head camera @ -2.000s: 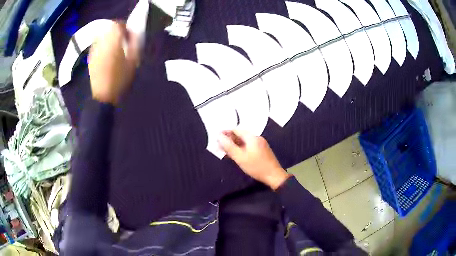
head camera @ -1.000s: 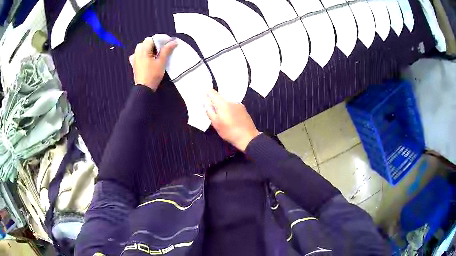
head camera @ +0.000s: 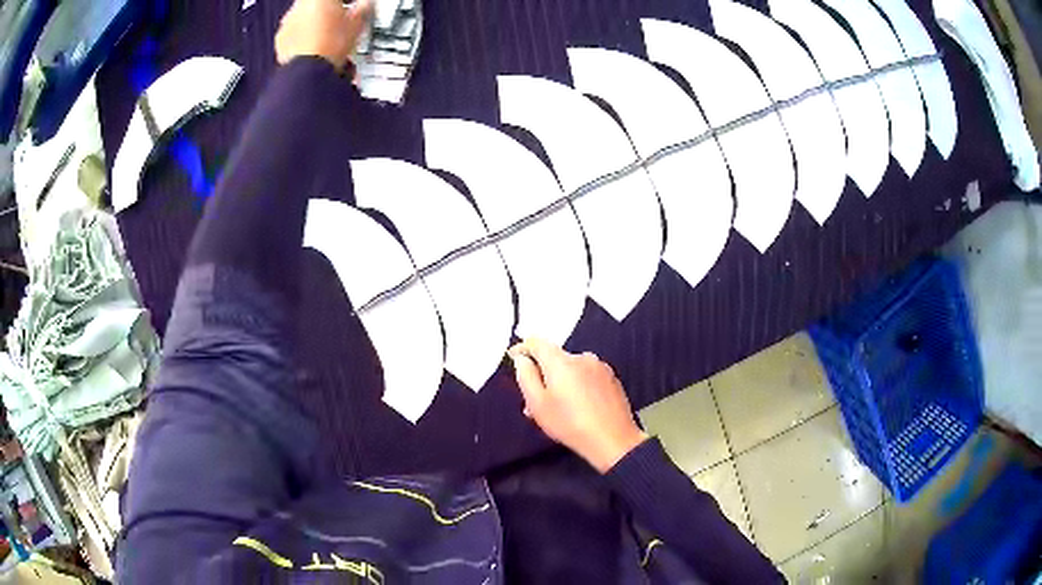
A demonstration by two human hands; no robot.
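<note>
White curved panels (head camera: 474, 240) lie in an overlapping row across the dark pinstriped table cover (head camera: 269, 423), from lower left to upper right, with a thin dark seam line across them. The nearest panel (head camera: 383, 291) lies flat at the left end. My left hand (head camera: 323, 29) is at the top edge beside a fanned white bundle (head camera: 389, 51); its fingers are partly cut off, so its grip is unclear. My right hand (head camera: 571, 394) is at the row's lower edge, fingertips close together by a panel's lower point; whether they pinch anything is unclear.
A thick white arc-shaped stack (head camera: 177, 97) lies at upper left beside a blue strip (head camera: 190, 167). Pale green fabric bundles (head camera: 80, 331) are at the left. A blue crate (head camera: 908, 366) stands on the tiled floor at the right. A long white cloth (head camera: 992, 97) lies at the table's far right.
The panel held in both hands now lies flat at the row's left end. My left hand has let go of it and moved up to the white bundle. The view has shifted, showing more of the table's top.
</note>
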